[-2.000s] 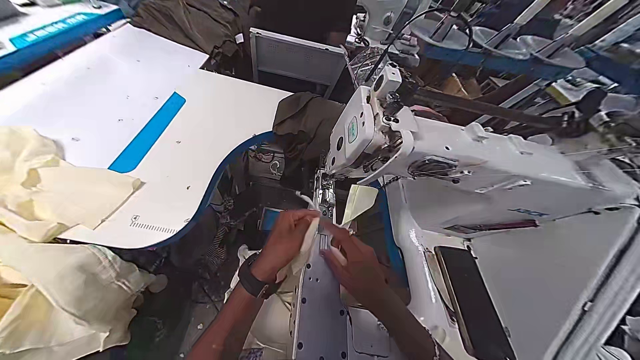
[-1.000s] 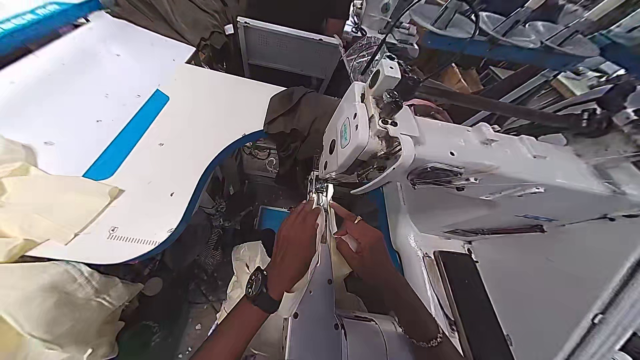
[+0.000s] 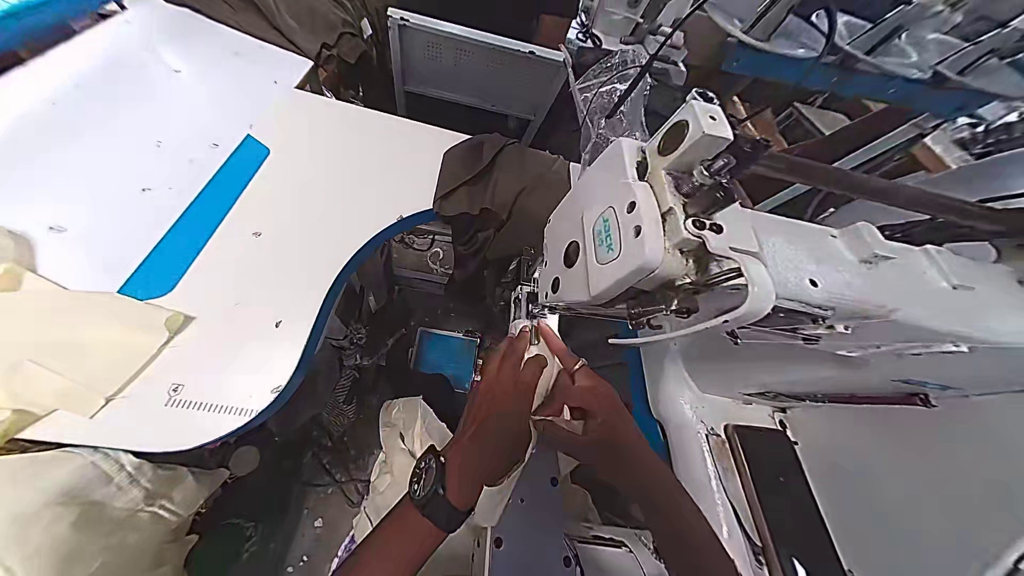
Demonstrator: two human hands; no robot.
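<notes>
A white Jack industrial sewing machine [image 3: 612,232] stands over a narrow arm bed [image 3: 524,512]. Cream fabric [image 3: 408,440] lies over the bed and hangs down on its left side. With a black watch on the wrist, my left hand [image 3: 500,408] grips the fabric, its fingertips just in front of the presser foot [image 3: 534,320]. My right hand [image 3: 584,396], which has a ring on one finger, pinches the same fabric from the right side, close to my left hand. The needle point is too small to make out.
Left is a white table [image 3: 336,160] with a blue curved edge and cream fabric pieces [image 3: 72,344]; more cream fabric [image 3: 96,504] lies below. Dark brown cloth [image 3: 508,188] hangs behind the needle area. A dark phone-like object [image 3: 784,496] rests on the machine base at right.
Both hands are closer to the presser foot than two seconds ago, and my left hand lies flatter along the fabric. The view has shifted somewhat.
</notes>
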